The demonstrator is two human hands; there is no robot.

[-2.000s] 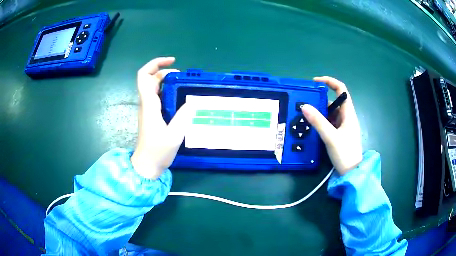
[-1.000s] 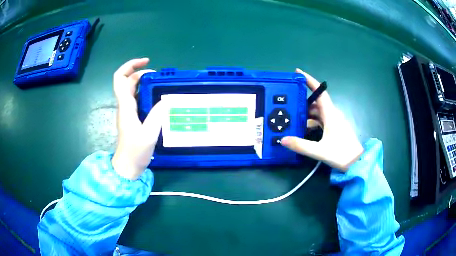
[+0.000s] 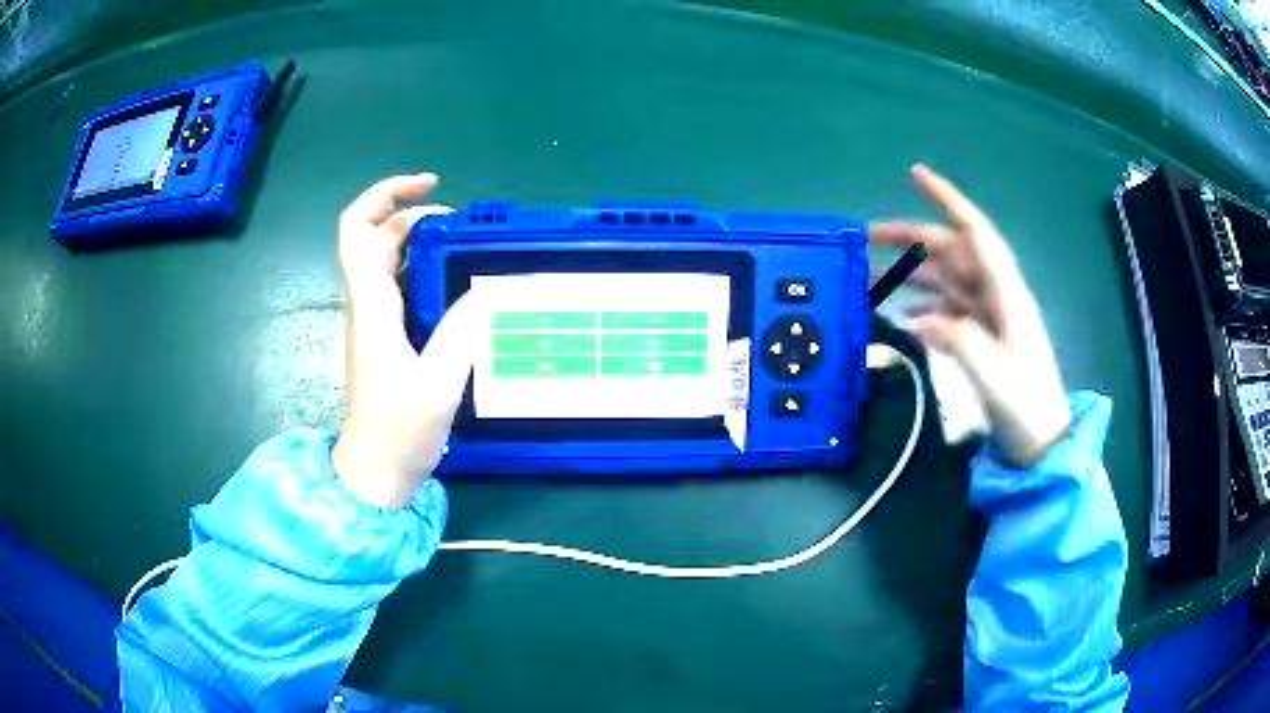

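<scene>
A blue scan tool lies in front of me, its lit white screen showing several green bars. My left hand grips its left end, thumb over the screen's left edge. My right hand is off the tool, to the right of it, slightly blurred, with fingers apart. The keypad and a slanted pale label show uncovered. A short black stick juts from the right end. A white cable plugs in at the right end and loops below.
A second scan tool with a lit screen lies at the upper left on the green mat. At the right edge stand a black tray, papers, a calculator and a black-screen device.
My right hand has let go of the scan tool's right end and moved to the right, uncovering the cable plug. The screen shows one more green bar. My left hand keeps its grip.
</scene>
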